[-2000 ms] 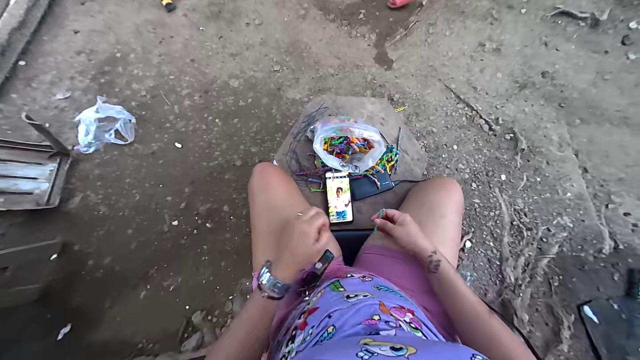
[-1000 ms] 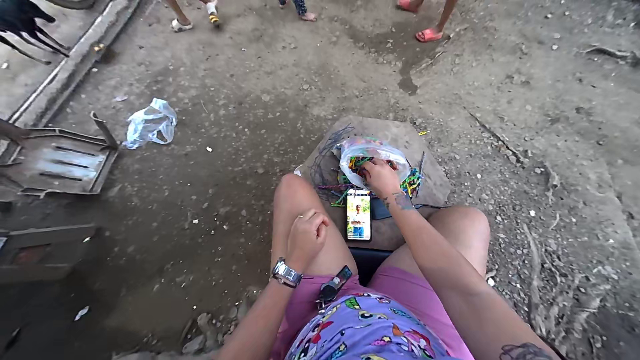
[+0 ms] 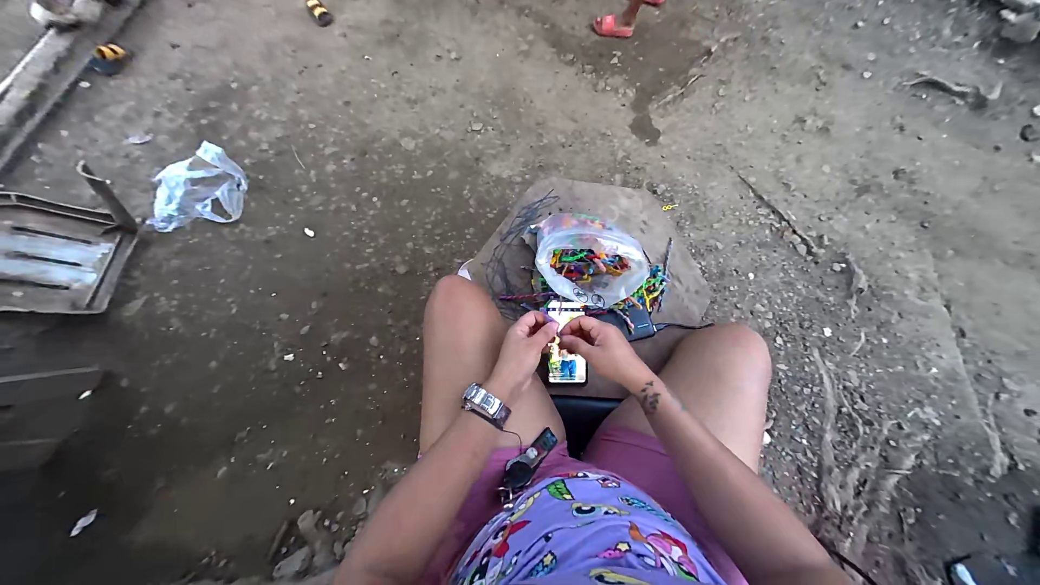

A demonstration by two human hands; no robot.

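My left hand (image 3: 524, 345) and my right hand (image 3: 600, 345) meet fingertip to fingertip over a lit smartphone (image 3: 567, 375). The fingers of both look pinched together; a tiny purplish bit shows at the left fingertips, but what they pinch is too small to tell. Just beyond the phone, a clear plastic bag (image 3: 630, 284) stands with its mouth open, full of small multicoloured pieces (image 3: 589, 264). More coloured pieces (image 3: 650, 288) lie beside it on a flat slab (image 3: 682, 280). A dark device (image 3: 640, 323) with a cable lies right of the phone.
Dark thin strands (image 3: 520, 244) lie on the slab's left side. On the dirt ground are a crumpled plastic bag (image 3: 195, 191) and a metal-like frame (image 3: 106, 280) at left. A person's foot in a red sandal (image 3: 613, 27) shows at the top. Roots (image 3: 829, 422) run along the right.
My right hand has come back from the bag of coloured pieces, where it was a second ago, to meet my left hand over the phone. The people at the top are now mostly out of view.
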